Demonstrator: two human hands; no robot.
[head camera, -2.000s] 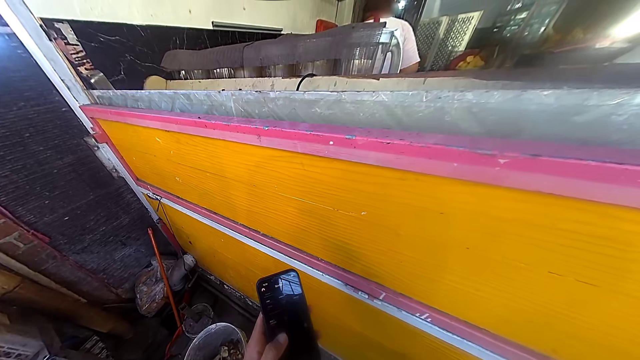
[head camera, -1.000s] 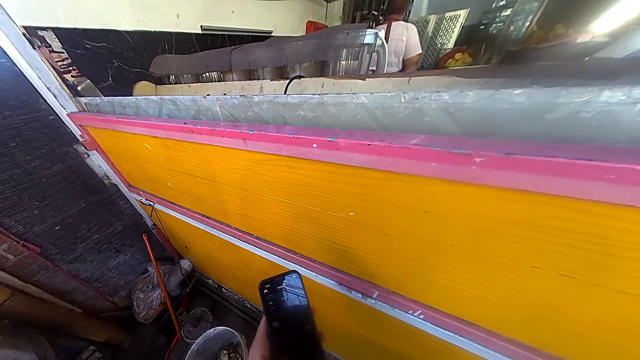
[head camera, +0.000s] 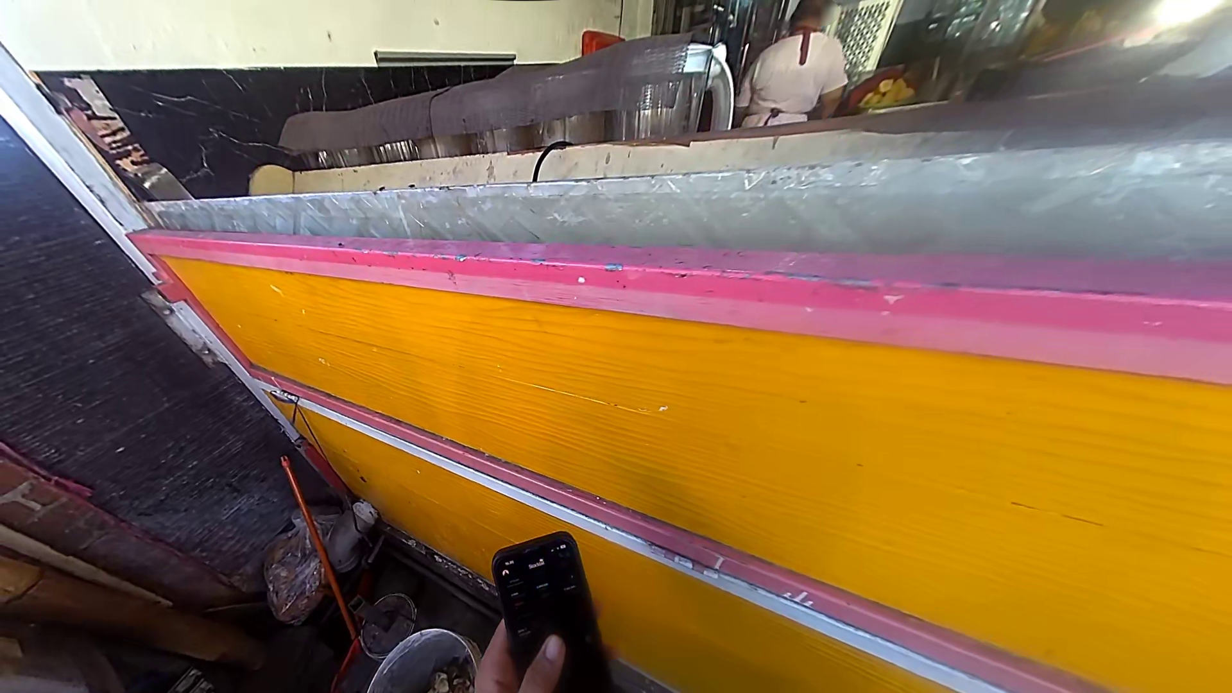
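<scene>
My left hand (head camera: 523, 666) is at the bottom edge, left of the middle, closed around a black smartphone (head camera: 549, 602). The thumb lies over the lower part of its screen, which is lit with small writing. The phone is upright in front of the lower yellow panel (head camera: 433, 496). Above it is a larger yellow wood-grained panel (head camera: 674, 404) with a pink painted ledge (head camera: 597, 274) along its top. Below the frame, the rest of my left hand is hidden. My right hand does not show.
Behind the ledge are a grey metal strip (head camera: 462, 212) and clear blender jars (head camera: 664, 106) under a dark cloth (head camera: 539, 91). A person (head camera: 794, 72) stands beyond, near yellow fruit (head camera: 887, 93). At lower left are a bucket (head camera: 423, 659), an orange pole (head camera: 318, 539) and a plastic bag (head camera: 296, 577).
The phone screen, mostly dark one second ago, now shows lit writing, and my thumb has come over it. The person at the back shows more fully than two seconds ago.
</scene>
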